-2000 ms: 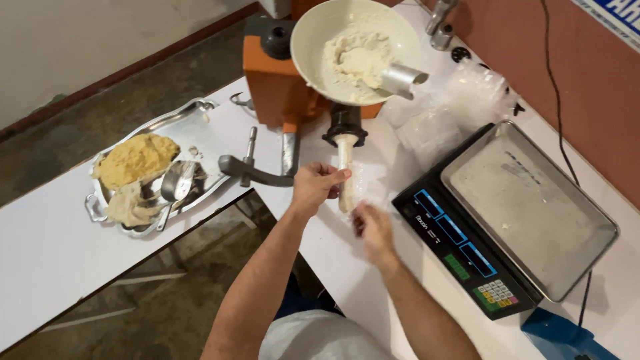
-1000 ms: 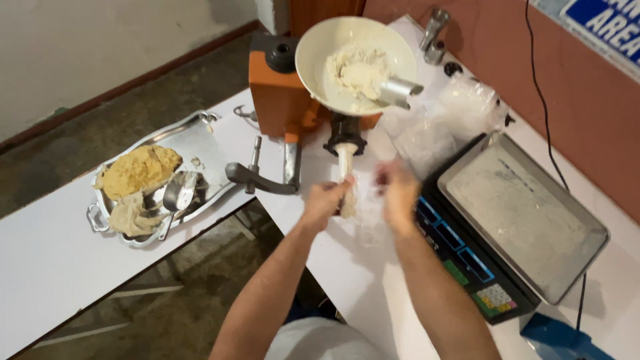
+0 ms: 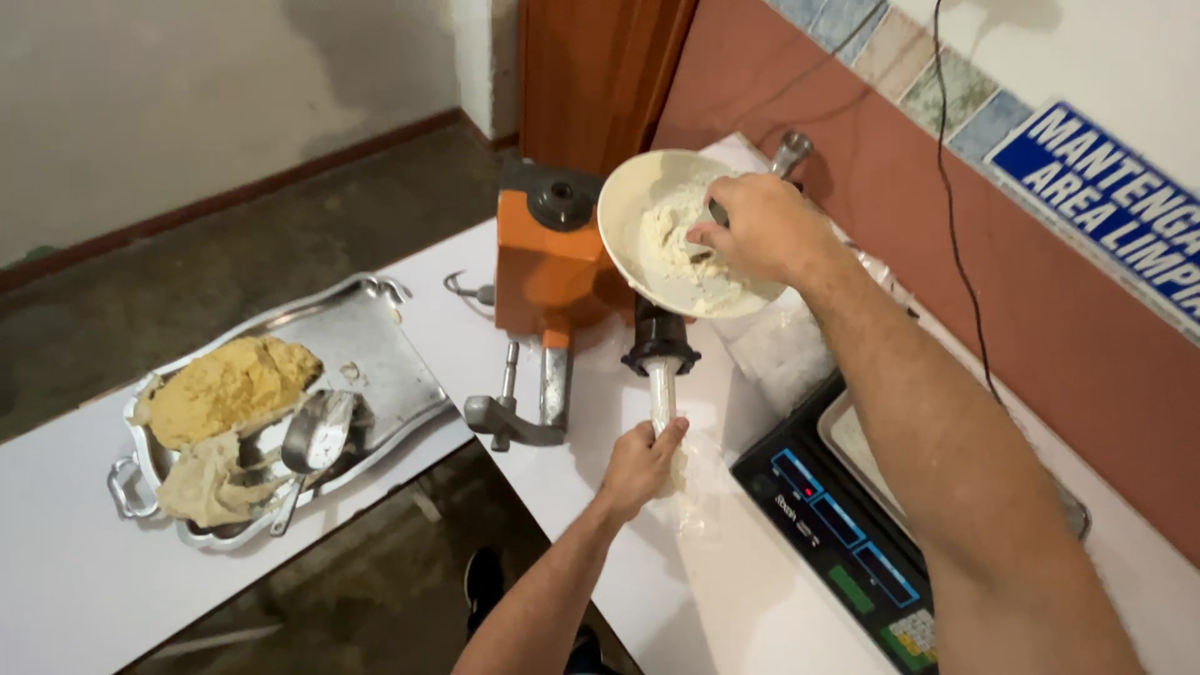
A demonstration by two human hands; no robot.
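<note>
My left hand [image 3: 647, 459] grips a clear plastic bag [image 3: 696, 506] around the white stuffing tube [image 3: 662, 389], which comes out of the black outlet [image 3: 662, 337] of an orange grinder or stuffer [image 3: 548, 248]. Over at the cream-coloured bowl [image 3: 623, 220] on the machine, my right hand [image 3: 755, 225] reaches in with its fingers around a metal scoop, mostly hidden by the hand. Pale, crumbly dough or flour mix [image 3: 667, 239] lies in the bowl under the fingers.
On the left, a silver tray [image 3: 370, 328] holds yellow dough [image 3: 230, 389], paler dough [image 3: 211, 483] and a metal scoop [image 3: 321, 431]. A crank handle [image 3: 511, 422] lies before the machine. Plastic bags [image 3: 783, 352] and a digital scale [image 3: 834, 525] are at the right.
My right hand has moved from beside the tube up to the bowl and taken hold of the scoop there. My left hand has stayed at the tube.
</note>
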